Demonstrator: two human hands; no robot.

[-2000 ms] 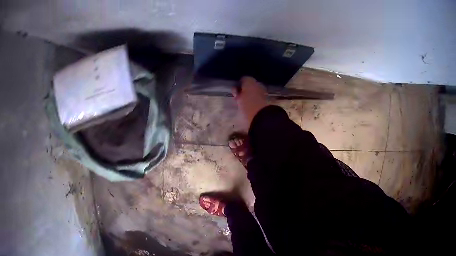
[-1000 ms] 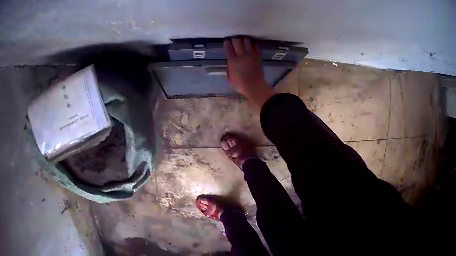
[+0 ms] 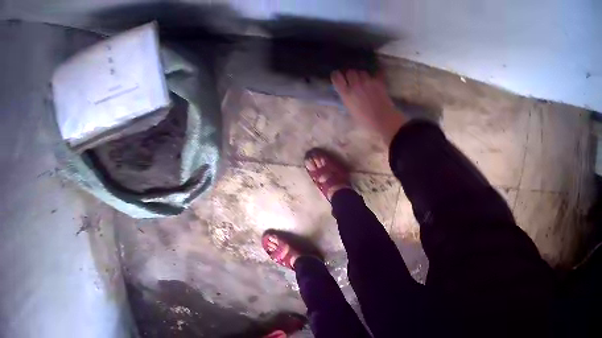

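Note:
My right hand point(image 3: 363, 96) reaches from the lower right towards the wall base. Its fingers are bent over a dark, blurred flat panel point(image 3: 323, 56) at the foot of the wall. A bluish-grey edge shows left of the fingers and a grey blur right of them. The blur hides whether the fingers grip it. A small pinkish-red shape point(image 3: 276, 335) is cut off by the bottom edge. It may be my left hand, but I cannot tell.
A grey-green sack point(image 3: 135, 206) with rolled open top stands at the left, a white box or book point(image 3: 112, 86) resting on it. My sandalled feet stand on the stained tiles point(image 3: 244, 138). The pale wall point(image 3: 488, 46) runs along the top. A dark wet patch lies at bottom left.
The two upright panel faces with light latches are now a dark, flatter-looking blur. My right hand has moved slightly right and down from the wall. The pinkish-red shape has appeared at the bottom edge.

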